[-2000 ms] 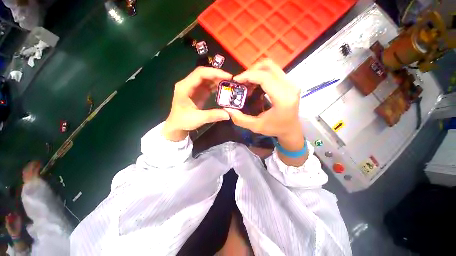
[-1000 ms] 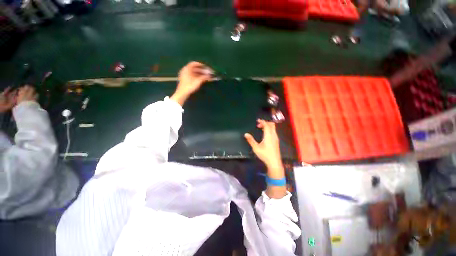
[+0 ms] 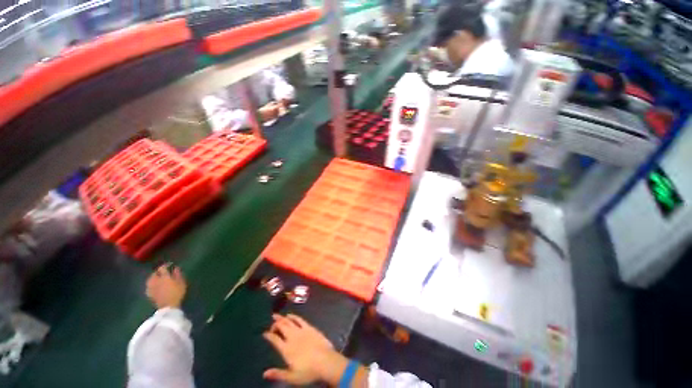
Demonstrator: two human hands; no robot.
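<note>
My left hand (image 3: 167,288) is over the green belt at the lower left, with a small dark, blurred piece, seemingly a watch housing (image 3: 165,267), at its fingertips. My right hand (image 3: 303,350) is open and holds nothing, fingers spread, just below two loose watch housings. One housing (image 3: 272,286) lies beside the other (image 3: 300,294) on the dark surface by the near corner of the empty orange blister tray (image 3: 334,227). Details inside the housings are too small to tell.
White press base (image 3: 455,303) with brown fixture blocks (image 3: 520,241) and a blue stick (image 3: 431,273) stands right. Filled orange trays (image 3: 140,189) are stacked left; small units (image 3: 264,179) lie near them. A person (image 3: 485,57) is behind the press.
The view has swung up and right, showing the press and far trays. The hands, together on one housing two seconds ago, are apart; my left hand has moved away over the belt.
</note>
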